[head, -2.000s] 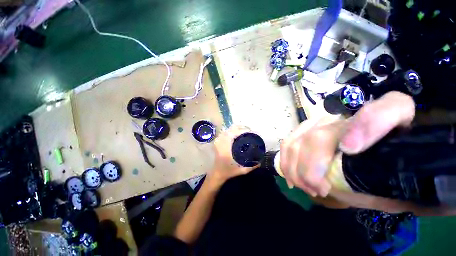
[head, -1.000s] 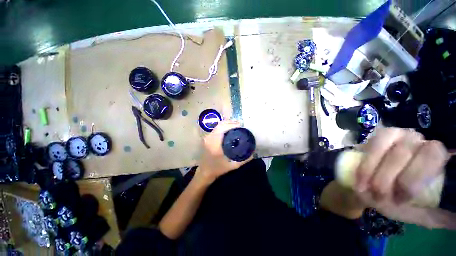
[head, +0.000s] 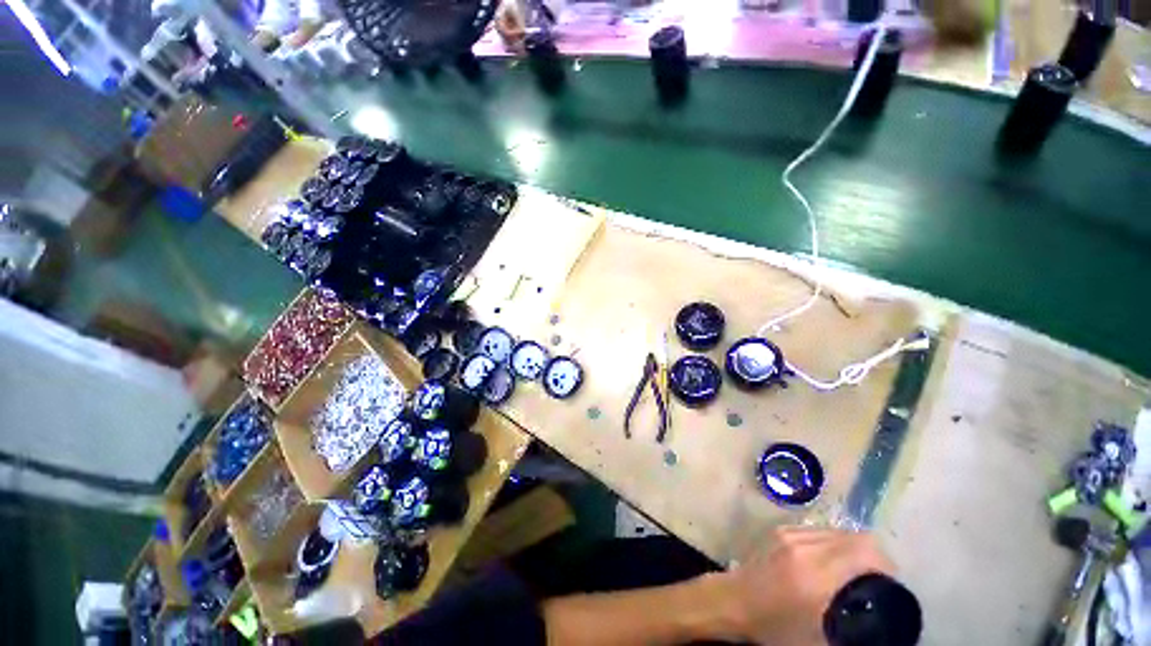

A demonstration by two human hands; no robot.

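Note:
My left hand [head: 808, 578] is at the lower right, on the bench's near edge, closed around a black cylinder housing [head: 873, 615] with its round end facing up. A glossy black end cap [head: 790, 475] lies just beyond that hand. Three more black caps sit together mid-bench, one of them [head: 755, 362] beside the white cable [head: 808, 215]. Dark-handled pliers [head: 648, 401] lie left of them. My right hand and the electric screwdriver are out of the picture.
Plates with dark rims [head: 562, 375] lie at bench left, near a crowded black parts tray [head: 391, 240]. Sorting bins [head: 293, 347] hold small parts at lower left. A green conveyor [head: 707, 152] carries upright black cylinders [head: 669, 63]. Circuit boards [head: 1106, 457] and green parts lie at right.
The view has swung left, bringing the bins and conveyor into sight. My right hand and the screwdriver have left the picture. My left hand still holds the housing.

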